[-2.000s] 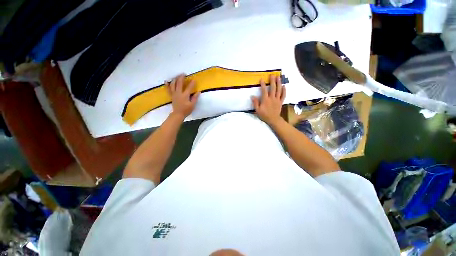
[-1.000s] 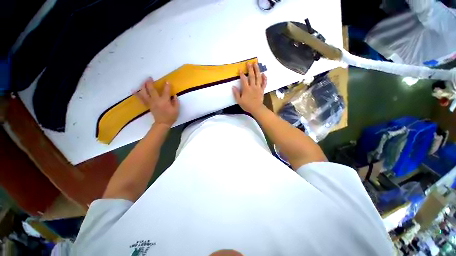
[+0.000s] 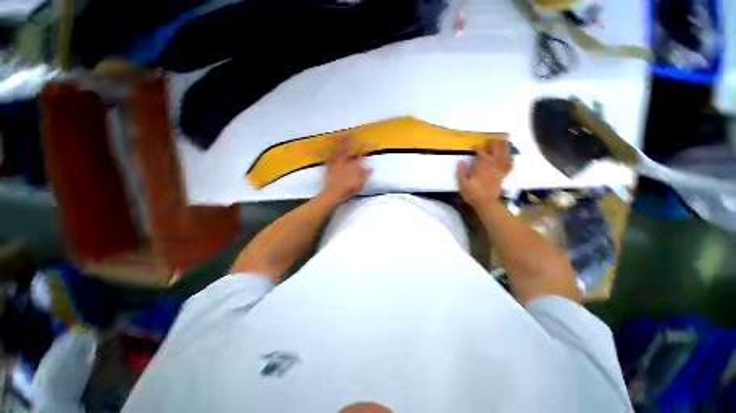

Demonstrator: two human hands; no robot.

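The yellow pressing template (image 3: 403, 135) lies flat on the white table, with the dark fabric panel (image 3: 278, 148) showing as a thin rim around it. My left hand (image 3: 347, 168) lies on the template's middle part, fingers spread and pressing down. My right hand (image 3: 487, 171) lies on its right end, fingertips on the yellow surface. Neither hand visibly grips anything. The steam iron (image 3: 571, 135) rests at the table's right side, just right of my right hand. The frame is blurred.
Dark cut panels (image 3: 242, 77) are heaped at the far left of the table (image 3: 436, 73). Scissors (image 3: 553, 55) lie at the far right. A blue basket (image 3: 686, 68) stands beyond the right edge. A reddish-brown cardboard box (image 3: 89, 173) is at the left. A clear plastic bag (image 3: 587, 234) is at the right.
The camera view has swung, so the table and everything on it appear shifted right and more level. My hands are still on the template; my left hand sits slightly nearer its middle.
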